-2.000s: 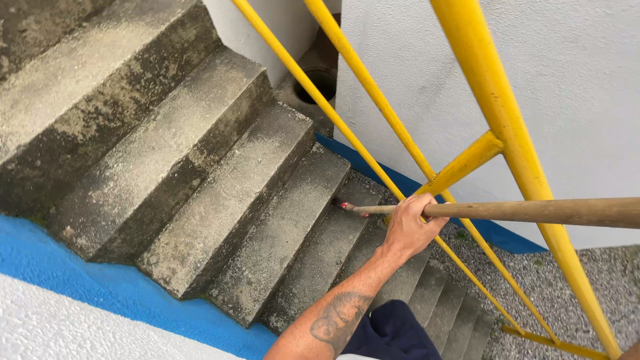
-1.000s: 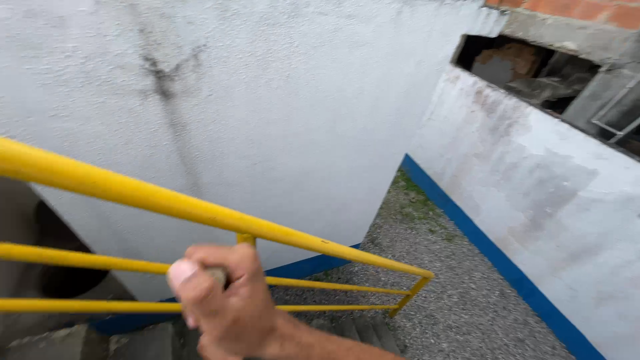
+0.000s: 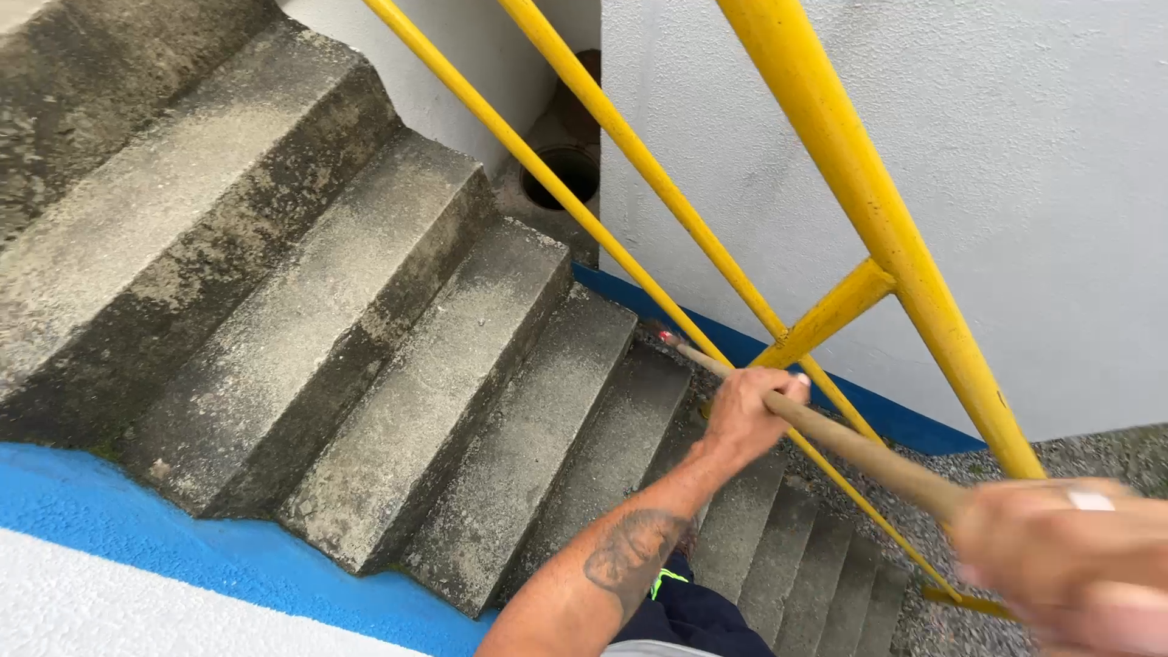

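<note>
A long wooden pole point(image 3: 862, 450) runs from the lower right toward the side of the concrete steps point(image 3: 538, 429). Its far end, with a small red part point(image 3: 665, 338) and something dark and blurred beyond it, is near the step edge by the railing. My left hand point(image 3: 753, 415), at the end of a tattooed forearm, is closed around the pole beside the lower yellow rails. Nearer to me, my right hand point(image 3: 1049, 557), blurred and wearing a ring, grips the thick upper part of the same pole. The pole's near end is hidden by that hand.
Yellow metal railing point(image 3: 876, 210) slants down along the stairs. A white wall point(image 3: 1022, 182) with a blue base band stands beyond it, near a round dark opening point(image 3: 561, 176). A blue-and-white wall point(image 3: 210, 557) borders the lower left. Gravel point(image 3: 940, 538) lies below.
The view swung to the wall and railing, then back to the steps. Two seconds ago my left hand held the pole; my right hand, out of view then, now shows at the right.
</note>
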